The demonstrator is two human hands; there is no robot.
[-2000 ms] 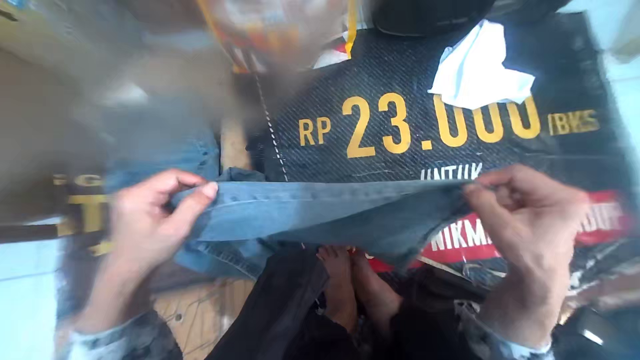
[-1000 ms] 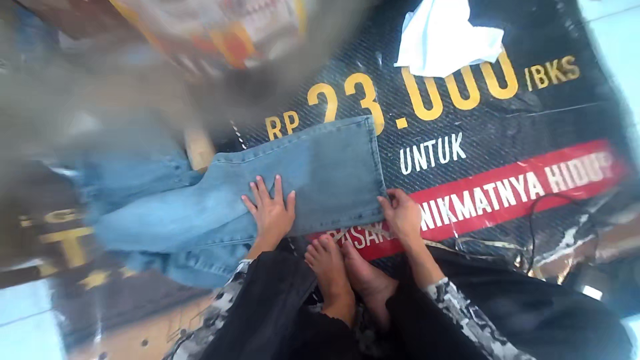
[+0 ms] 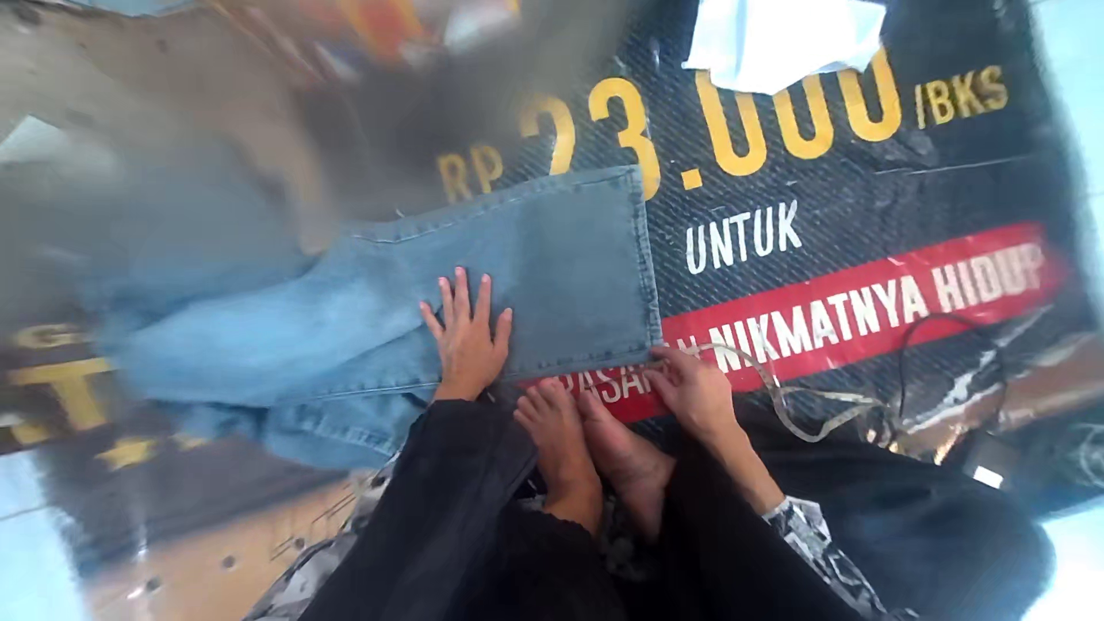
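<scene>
A blue denim garment leg (image 3: 569,267) lies flat on a printed plastic banner (image 3: 862,198), its hemmed end to the right. My left hand (image 3: 469,341) rests on the denim with fingers spread, holding nothing. At the lower hem corner, my right hand (image 3: 694,388) has thumb and forefinger closed on a pale measuring tape (image 3: 806,423), beside or on the cloth edge. The tape trails off to the right. The rest of the garment bunches toward the left, where the view is blurred.
A white cloth or paper piece (image 3: 785,43) lies on the banner at the top. My bare feet (image 3: 595,448) are just below the denim's edge. A thin dark cable (image 3: 906,345) curves at the right. Blurred packaging (image 3: 379,26) shows at the upper left.
Two seconds ago both hands held the denim stretched up; it now lies flat under my left hand. The measuring tape now shows at my right hand.
</scene>
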